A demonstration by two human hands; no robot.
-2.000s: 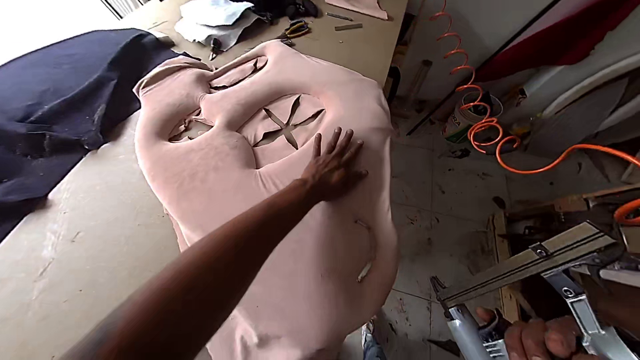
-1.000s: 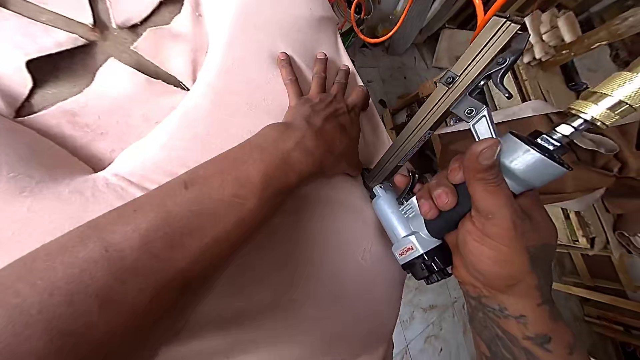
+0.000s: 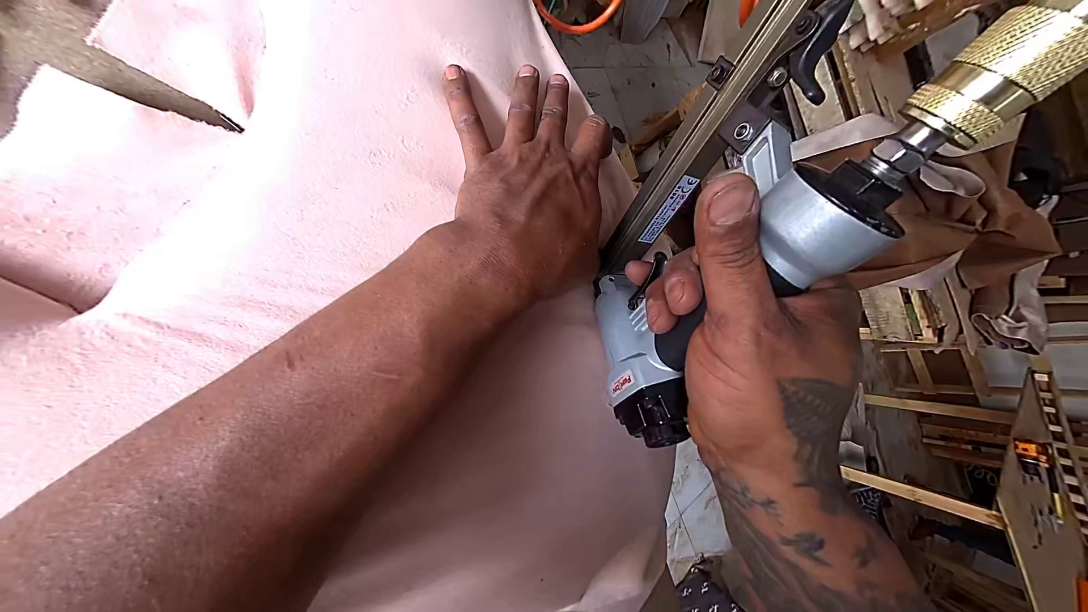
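Observation:
My left hand (image 3: 535,195) presses flat on a pale pink upholstery cover (image 3: 357,212), fingers apart, close to its right edge. The cover is stretched over a large padded form, which it hides. Cuts with pointed flaps open in the cover at the upper left. My right hand (image 3: 756,340) grips a pneumatic staple gun (image 3: 633,340) by its black handle, thumb up. The gun's nose end is against the cover's side edge, just right of my left hand; the contact point is hidden. Its long magazine (image 3: 705,136) slants to the upper right, and a knurled brass air coupling (image 3: 977,85) sits on the handle's end.
An orange air hose (image 3: 582,25) curves at the top. Brown and pale material scraps (image 3: 935,221) hang at the right. Wooden slats and frames (image 3: 926,408) stand below them, beside a board with an orange tool (image 3: 1030,452). Tiled floor (image 3: 690,501) shows beyond the cover's edge.
The view has come much closer to the cover. The staple gun, at the lower right and apart from the cover two seconds ago, is now at its edge. My left hand stays flat on the cover.

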